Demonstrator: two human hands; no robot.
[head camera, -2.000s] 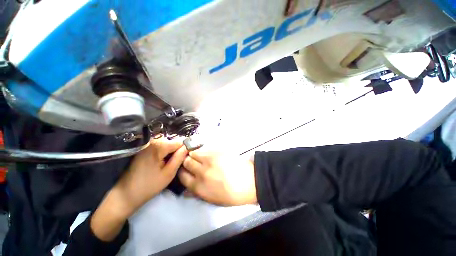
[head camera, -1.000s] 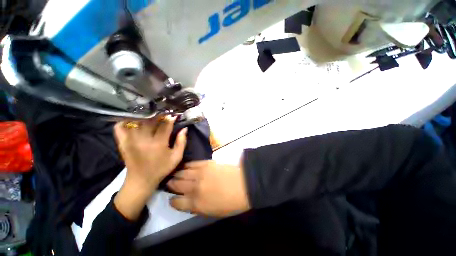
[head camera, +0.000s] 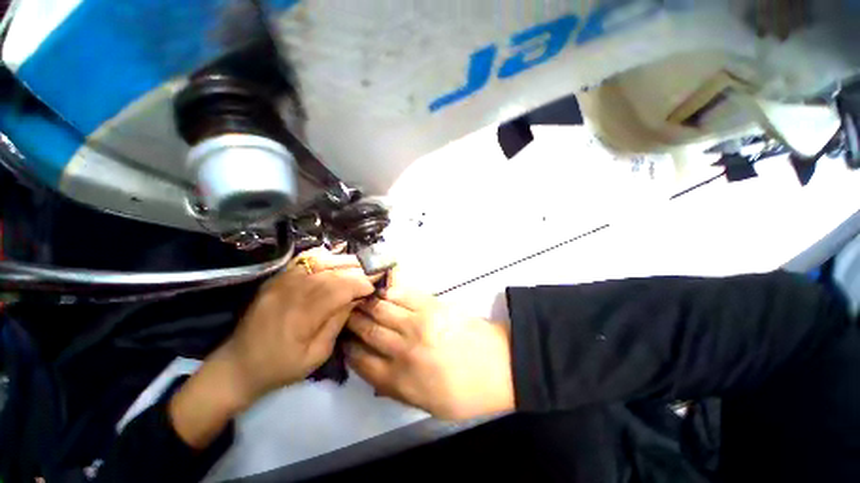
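Observation:
The white and blue sewing machine head (head camera: 377, 85) spans the top of the view. Its metal presser foot area (head camera: 363, 226) is low at the head's left end. My left hand (head camera: 292, 316), with a ring on a finger, and my right hand (head camera: 424, 354) meet just in front of the foot. Their fingertips pinch a small black fold of cloth (head camera: 380, 285) between them. More black cloth (head camera: 328, 366) shows below the fingers. The needle point and most of the fold are hidden by fingers and metal parts.
Black scraps (head camera: 542, 123) lie on the white machine bed (head camera: 509, 208), with more scraps (head camera: 740, 168) at the right. A curved metal bar (head camera: 141, 275) crosses at the left. Black cloth (head camera: 141, 330) lies beneath it. The grey table edge (head camera: 368, 448) runs along the bottom.
One second ago my left hand lay spread over the black cloth by the foot; now its fingers are drawn in and pinch the cloth. My right hand has moved up against it. The camera view has shifted.

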